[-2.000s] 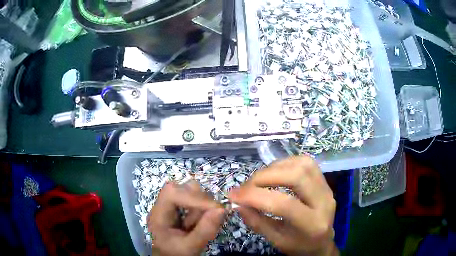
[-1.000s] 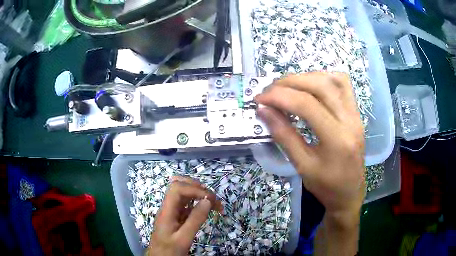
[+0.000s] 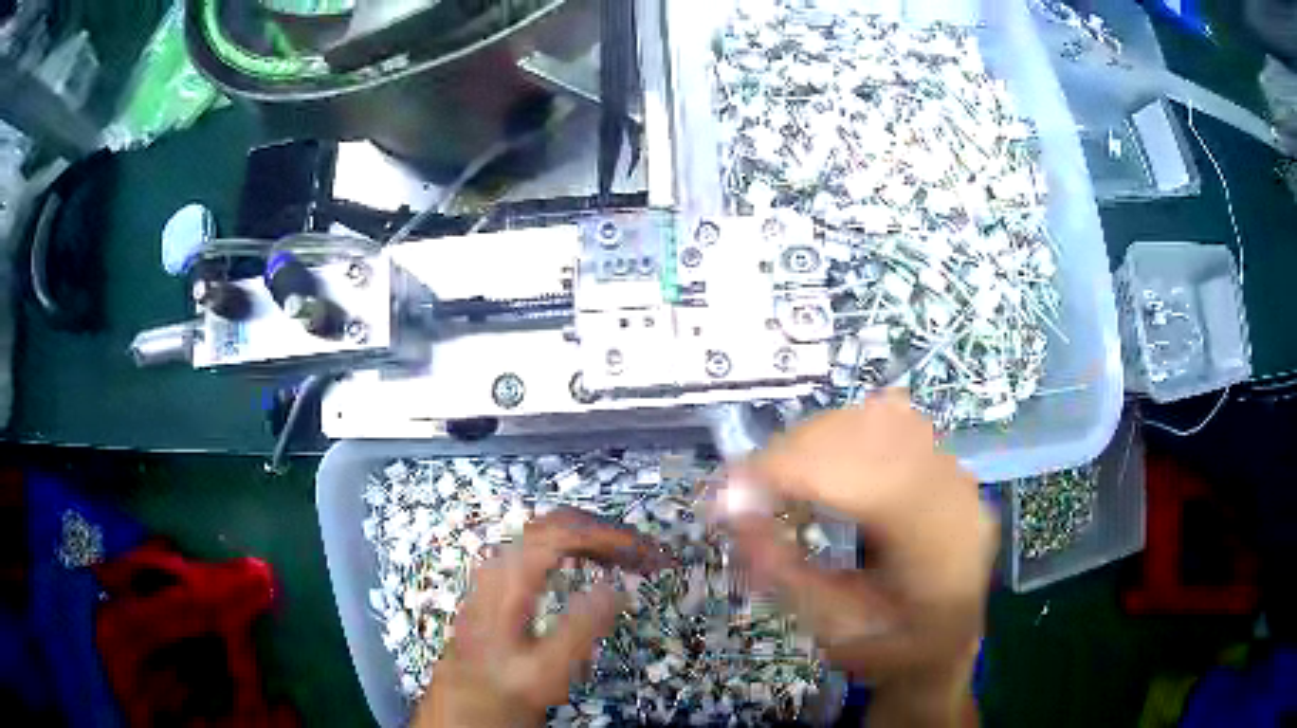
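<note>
The lower parts bin (image 3: 336, 548), a translucent tub full of white-headed parts with thin metal stems, lies nearest me. My left hand (image 3: 519, 619) is over its middle, thumb and forefinger apart, with no part visible between them. My right hand (image 3: 889, 533) is over its right edge, blurred by motion; a pale spot shows at its fingertips, but I cannot tell if it is a held part. The silver assembly fixture (image 3: 690, 320) with a small green spot stands above the lower bin, with no hand at it.
The air cylinder (image 3: 299, 313) is left of the fixture on a pale base plate (image 3: 441, 398). The bowl feeder (image 3: 384, 107) is top left. The heaped upper bin (image 3: 1102, 356) is at the right, with a small clear box (image 3: 1188, 320) and small-parts tray (image 3: 1081, 548) beyond.
My right hand has moved from the fixture down and back over the lower bin's right side. My left hand has stayed over the bin, its fingers spread wider.
</note>
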